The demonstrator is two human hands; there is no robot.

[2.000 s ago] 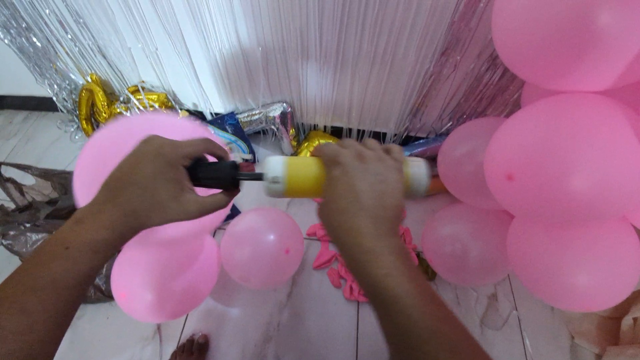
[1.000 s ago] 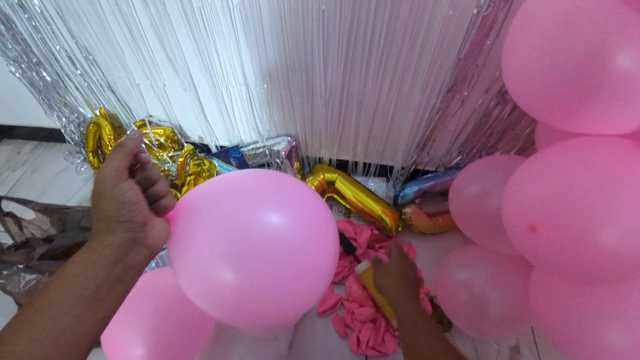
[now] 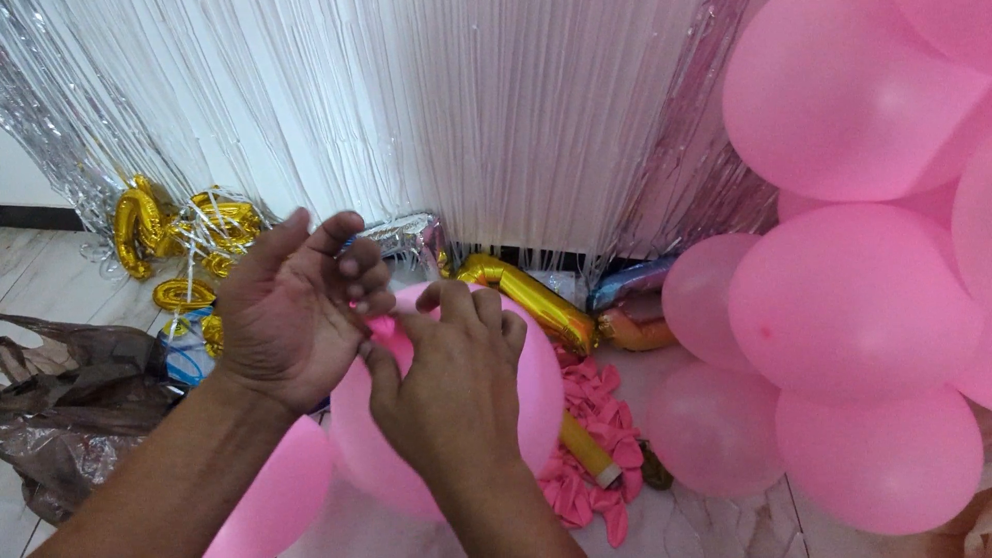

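An inflated pink balloon (image 3: pixel 535 395) hangs below my hands, its neck pointing up between them. My right hand (image 3: pixel 449 372) pinches the neck with thumb and forefinger. Close against it, my left hand (image 3: pixel 302 310) is palm up with fingers curled, and the neck lies by its little-finger side; whether it grips the neck cannot be made out. A yellow hand pump (image 3: pixel 585 446) rests on a pile of uninflated pink balloons (image 3: pixel 604 496) on the floor. Another inflated pink balloon (image 3: pixel 279 488) sits beneath my left forearm.
A cluster of inflated pink balloons (image 3: pixel 852 302) fills the right side. Silver fringe curtain (image 3: pixel 465 139) hangs behind. Gold foil balloons (image 3: pixel 535 298) lie along its base, with more foil balloons (image 3: pixel 139 229) at left. A dark plastic bag (image 3: pixel 77 387) is on the marble-patterned floor (image 3: pixel 721 527).
My right hand held the pump and lowered it to the pile; it has let go and moved to the balloon's neck. The balloon is off the pump, and my left hand has turned palm up.
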